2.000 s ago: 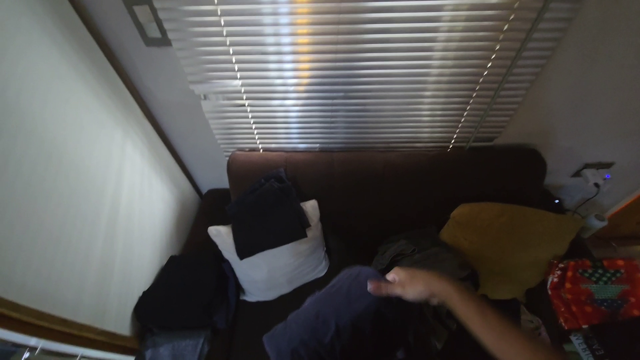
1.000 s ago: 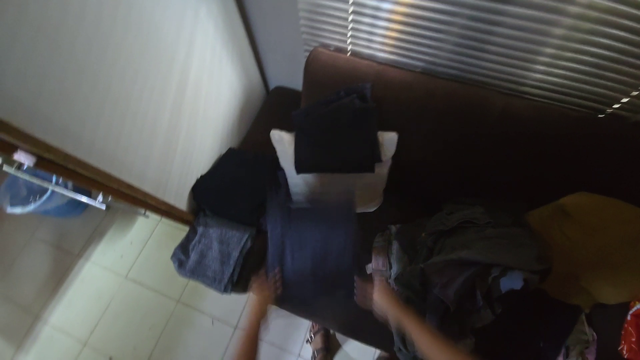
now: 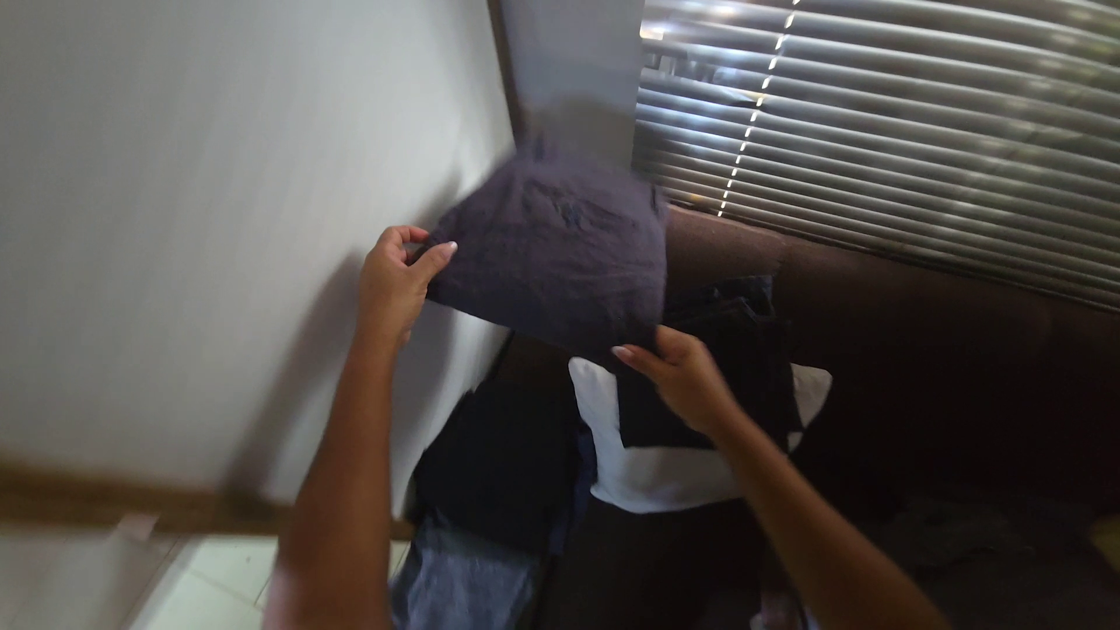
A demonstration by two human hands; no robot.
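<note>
A dark purplish-grey garment (image 3: 560,254) is held up in the air, its far side blurred. My left hand (image 3: 398,276) pinches its left corner between thumb and fingers. At its lower right corner, my right hand (image 3: 678,372) grips the cloth the same way. Below and behind the right hand, folded black clothing (image 3: 752,376) rests on a white cushion (image 3: 665,481) on the sofa. Black cloth (image 3: 499,464) lies lower, left of the cushion, with a grey-blue denim-like garment (image 3: 472,577) just under it.
The dark brown sofa (image 3: 919,350) stands below a window with horizontal blinds (image 3: 875,149). A pale wall or panel (image 3: 219,219) rises close on the left, with a wooden strip (image 3: 201,503) along its bottom. Light floor tiles (image 3: 219,577) show at the lower left. Dim cloth lies at the lower right.
Both hands have lifted the dark garment, which was lower, in front of the white cushion, one second ago. Two seconds ago only one hand showed at it. The view has swung left.
</note>
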